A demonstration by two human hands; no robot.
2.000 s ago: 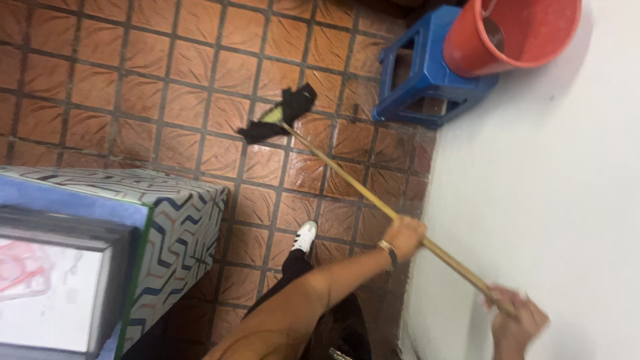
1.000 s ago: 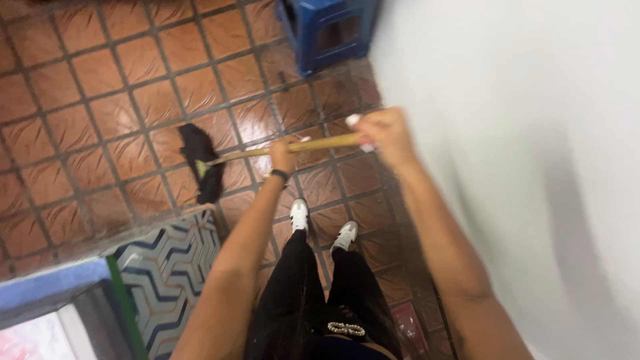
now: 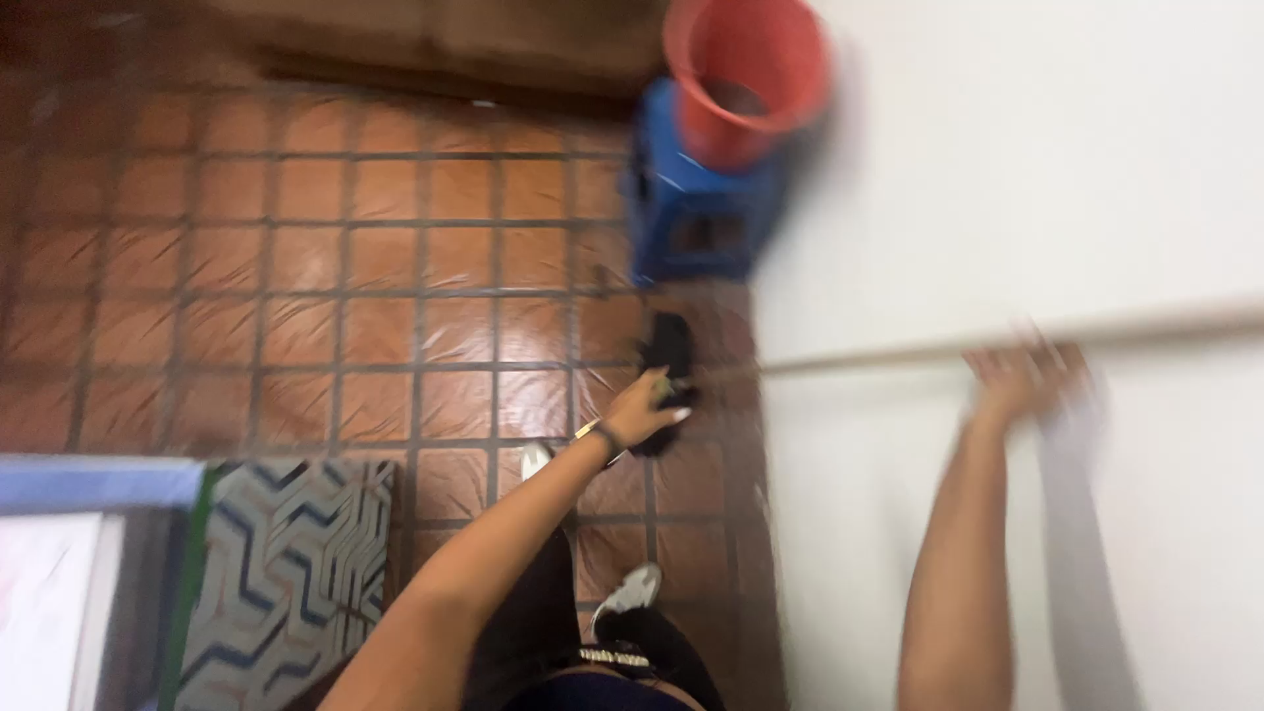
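A long wooden mop handle (image 3: 869,358) runs sideways in front of the white wall. At its left end a black cloth (image 3: 669,341) is wrapped about the head, low over the tiled floor beside the wall. My left hand (image 3: 642,407), a dark band and a gold-coloured bracelet at its wrist, is at the cloth end; whether its fingers grip the handle or hover is blurred. My right hand (image 3: 1032,377) is on the handle farther right, its fingers partly spread and blurred by motion, so its grip is unclear.
A blue plastic stool (image 3: 706,217) stands against the white wall (image 3: 987,178) with a red bucket (image 3: 750,94) on it. Patterned fabric (image 3: 296,583) covers a piece of furniture at lower left. Brown furniture (image 3: 474,44) lies along the top. My shoes (image 3: 632,590) are on the floor.
The cloth-wrapped end has moved right across the tiles, close to the wall. My hands are farther apart than one second ago, and the handle now reaches past the right edge of the view.
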